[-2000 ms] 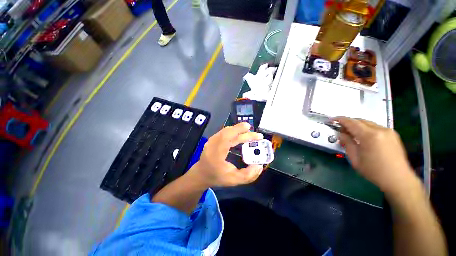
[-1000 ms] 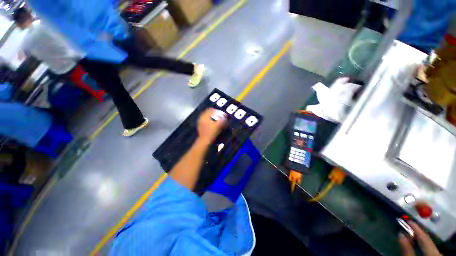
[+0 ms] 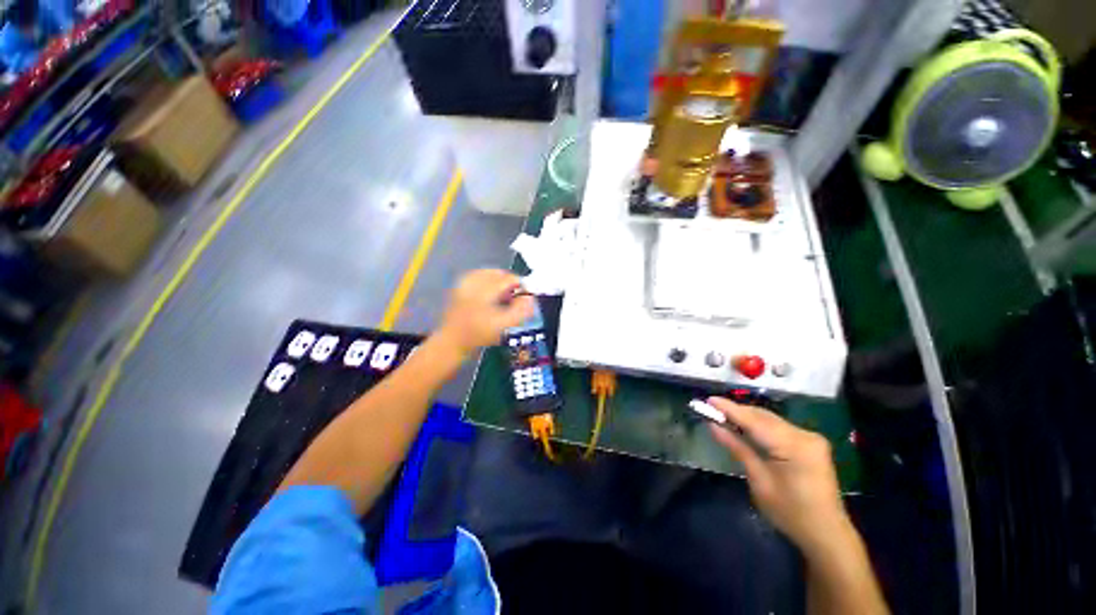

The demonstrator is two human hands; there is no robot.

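Note:
My left hand (image 3: 487, 310) is over the upper end of the dark handheld meter (image 3: 530, 365); a small dark spot shows at its fingertips, and I cannot tell whether it holds anything. My right hand (image 3: 787, 463) pinches a small white piece (image 3: 707, 411) in front of the press base. White housings (image 3: 357, 353) stand in a row along the far edge of the black blister tray (image 3: 258, 463), with one (image 3: 279, 377) in the second row. The gold press head (image 3: 694, 144) is down close above the black nest (image 3: 665, 198), hiding most of it.
The white press base (image 3: 577, 324) carries a metal plate (image 3: 701, 276), copper-brown fixture (image 3: 743, 189) and red button (image 3: 750, 366). Orange connectors (image 3: 603, 383), crumpled white wipe (image 3: 549, 252) and green fan (image 3: 980, 120) are around it. A blue stool-like object (image 3: 421, 559) is beside the tray.
The view has swung right. My left hand has left the tray for the meter; a housing now sits in the second row. My right hand shows more fully. The walking people are out of view.

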